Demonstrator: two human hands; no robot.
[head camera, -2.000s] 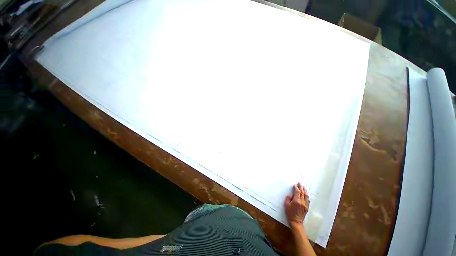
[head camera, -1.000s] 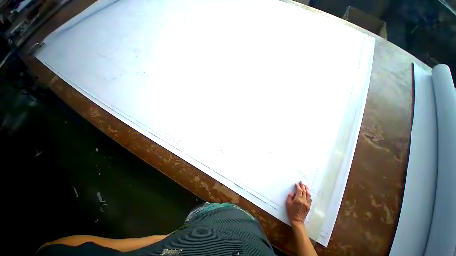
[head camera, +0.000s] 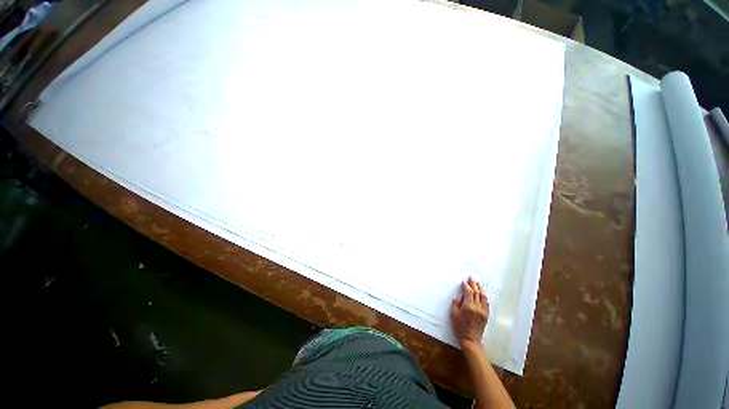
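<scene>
A huge white marker paper covers most of the brown table, with faint printed lines along its near border. My right hand lies flat, palm down, on the paper near its near right corner and holds nothing. A long translucent strip runs along the paper's right edge, just right of my hand. Only part of my left arm shows at the bottom left edge; my left hand is not in view.
A partly unrolled paper roll lies on the table at the right, and bare worn brown table shows between it and the marker paper. A brown box is beyond the far edge. Small scraps lie on the dark floor at the left.
The view has shifted, so the paper and roll appear a little further left and higher. My right hand stays flat at the same corner of the paper.
</scene>
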